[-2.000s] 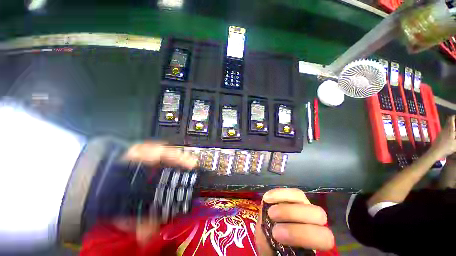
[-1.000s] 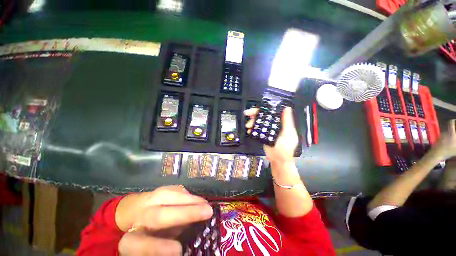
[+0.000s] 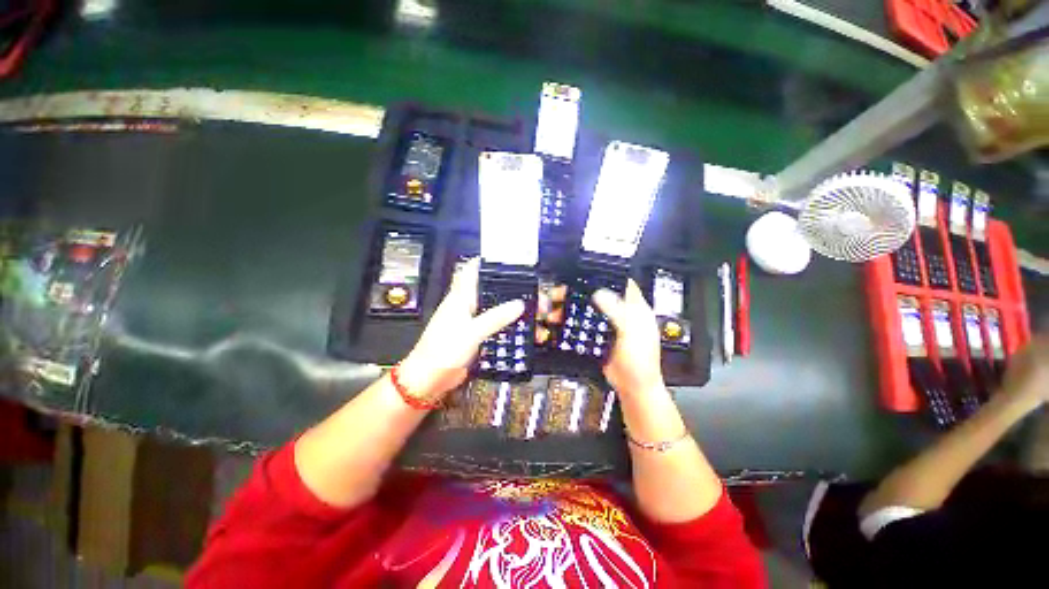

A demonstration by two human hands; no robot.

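Note:
My left hand (image 3: 451, 335) holds an open flip phone (image 3: 510, 213) upright over the black phone tray (image 3: 359, 334), thumb on its keypad. My right hand (image 3: 633, 339) holds a second open flip phone (image 3: 625, 201), tilted a little right, thumb at the top of its keypad. Both screens glow white. A third open phone (image 3: 558, 121) lies in the tray behind them. Closed phones (image 3: 399, 273) lie in pockets at the left, and another closed phone (image 3: 671, 308) lies at the right. The held phones and my hands hide the middle pockets.
Small brown-and-white cards (image 3: 565, 405) lie below the tray. Two thin pens (image 3: 742, 305), a white fan (image 3: 856, 216) and a red phone tray (image 3: 895, 374) are at the right, with another person's arm (image 3: 955, 443). A metal arm (image 3: 857, 129) crosses above. Covered documents (image 3: 75, 305) lie left.
My left hand has come up from the lap to the tray with its phone now open. My right hand's phone has moved down and left. Both phones are now side by side.

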